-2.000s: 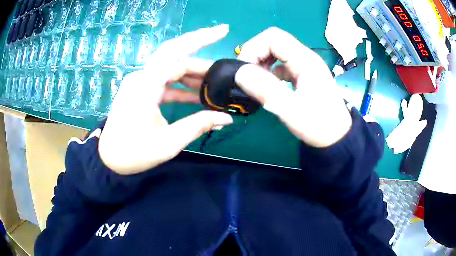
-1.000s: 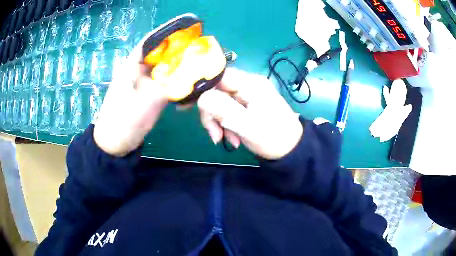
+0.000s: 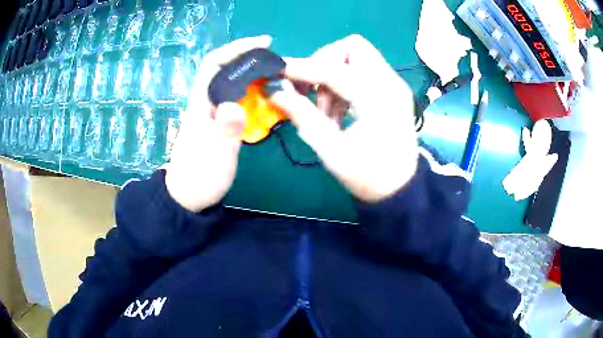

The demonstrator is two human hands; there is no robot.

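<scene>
An open charging case (image 3: 258, 119), black outside and bright orange inside, is held above the green mat. Its black lid with pale lettering faces up and towards the left. My left hand (image 3: 205, 138) grips the case from the left, thumb on its near side. My right hand (image 3: 367, 119) is at the right of the case, its thumb and fingers closed around a small dark earbud (image 3: 278, 86) at the case's edge; the earbud is blurred and partly covered. A thin black charging cable (image 3: 291, 156) hangs in a loop below the case.
A clear blister tray (image 3: 99, 92) lies at left, with closed black cases (image 3: 23, 53) at its far corner. A power supply (image 3: 516, 39) stands at upper right above a red box (image 3: 542, 99). A blue marker (image 3: 473, 135), white paper (image 3: 442, 39) and a white glove (image 3: 531, 162) lie at right.
The case was shut two seconds ago and is now open. Since one second ago it has tilted, so the lid's lettering shows, and my right hand has moved up to its right edge.
</scene>
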